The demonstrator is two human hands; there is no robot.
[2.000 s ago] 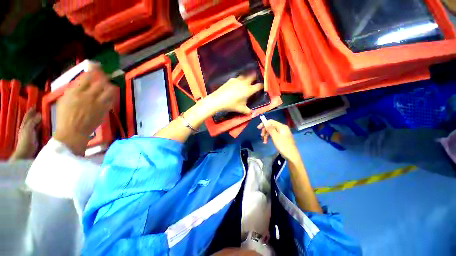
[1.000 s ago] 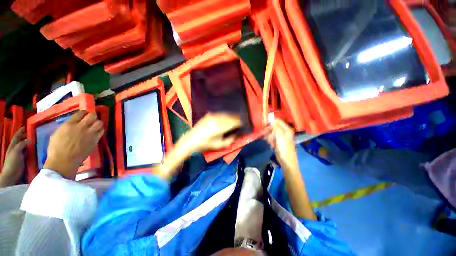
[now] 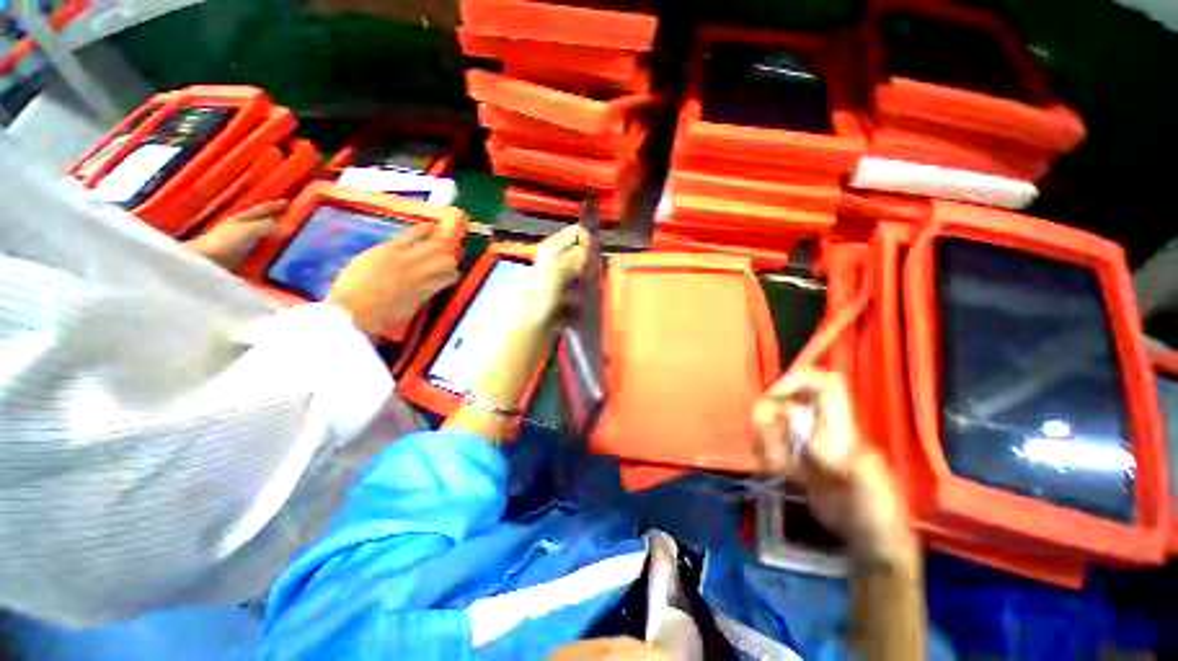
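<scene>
My left hand [image 3: 553, 287] grips a dark tablet [image 3: 587, 329] near its upper part and holds it nearly edge-on at the left side of an empty foam tray [image 3: 685, 362]. The tray has a red-orange frame and a plain orange floor. My right hand [image 3: 820, 433] is at the tray's right edge, slightly blurred. Its fingers are closed around a small white item [image 3: 800, 421], perhaps a cable plug.
A lit tablet [image 3: 483, 325] lies in a tray at left. Beside it, a person in a white sleeve holds another trayed tablet [image 3: 328, 249]. Foam trays are stacked behind [image 3: 562, 97]. A large trayed tablet [image 3: 1033, 368] tops a stack at right.
The tablet has left its tray and is tilted up in my left hand, showing the tray floor. My right hand is further right in view. The view has shifted and shows more stacks.
</scene>
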